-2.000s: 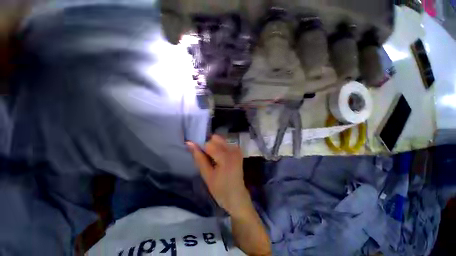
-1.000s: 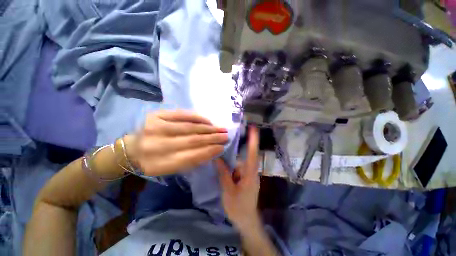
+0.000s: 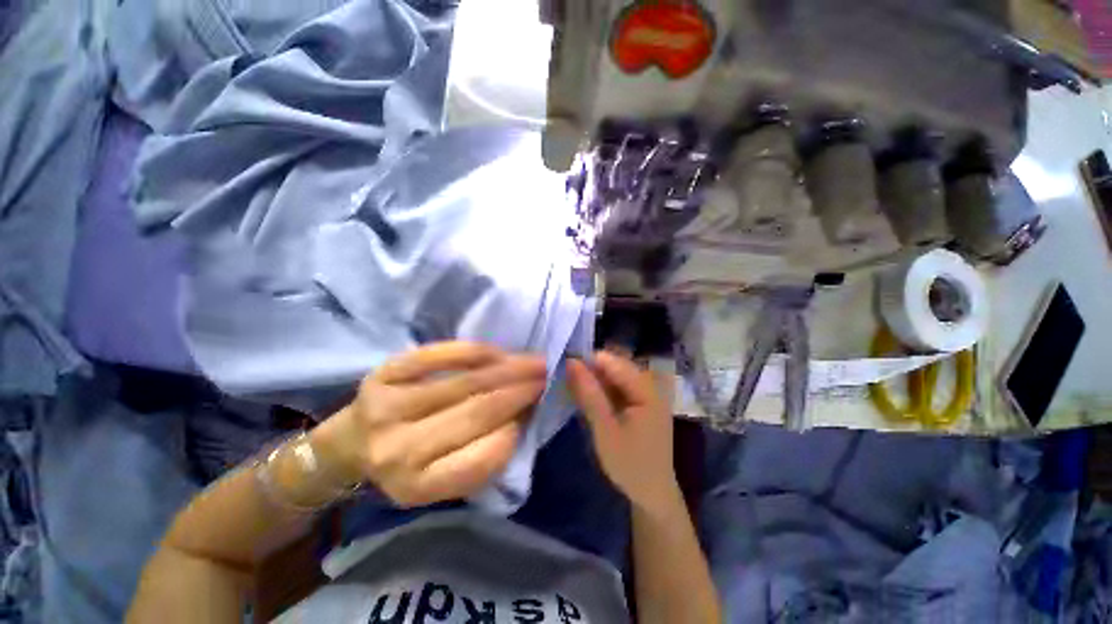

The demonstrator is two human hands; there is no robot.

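A light blue-grey garment panel point(image 3: 427, 244) lies on the machine bed, its right edge under the brightly lit presser foot area point(image 3: 583, 219) of the overlock machine point(image 3: 854, 61). My left hand point(image 3: 449, 421) pinches the panel's front edge between thumb and fingers, just below the foot. My right hand point(image 3: 628, 421) is close beside it and holds the cloth edge between thumb and fingertips, almost touching the left fingers. The needle itself is lost in glare. A flap of cloth hangs below my left hand towards my lap.
A white tape roll point(image 3: 963, 319), yellow scissors point(image 3: 888, 396) and a black phone-like rectangle point(image 3: 1046, 354) lie right of the machine. Grey metal prongs point(image 3: 793, 366) stand at the table edge. Cloth heaps on a purple surface point(image 3: 128, 274) at left and hangs below the table.
My left hand has come into view and now grips the cloth low by the right hand. The right hand's fingers have closed on the edge. The panel lies lower and more folded, baring white machine surface.
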